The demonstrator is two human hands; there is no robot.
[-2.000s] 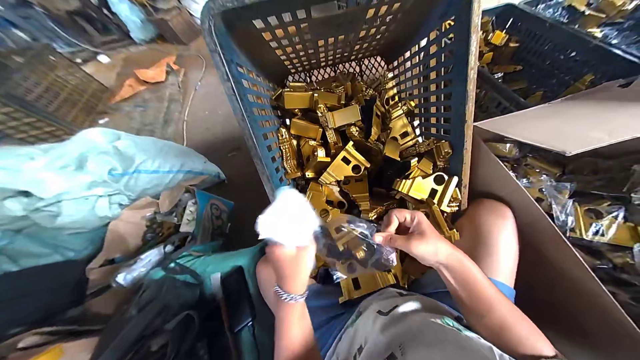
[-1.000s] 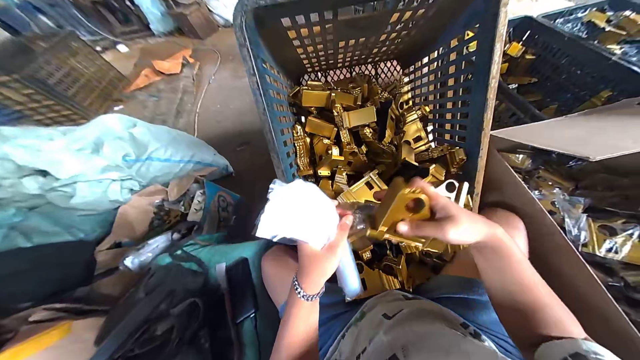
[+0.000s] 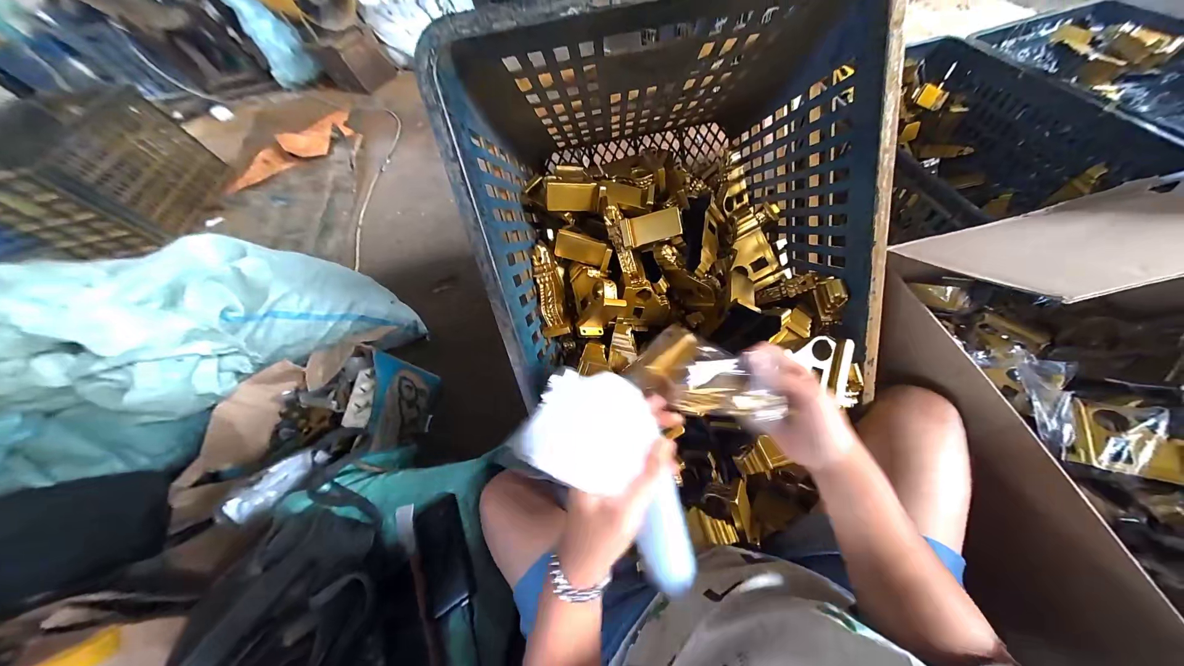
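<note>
My left hand holds a white cloth or wad with a pale blue-white strip hanging below it. My right hand grips the right end of a gold-coloured metal bracket with clear plastic film on it. The fingertips of my left hand are at the bracket's left end. Both hands are over the near end of a dark plastic crate, tilted towards me, which holds many gold metal brackets. Motion blurs the hands and the bracket.
A cardboard box with plastic-wrapped brackets stands at my right, its flap folded out. More dark crates stand behind it. A pale green sack, a black bag and a phone-like dark object lie at my left.
The bracket in my right hand was bare gold a second ago and now has clear plastic around it. Two seconds ago my right hand was at a clear bag.
</note>
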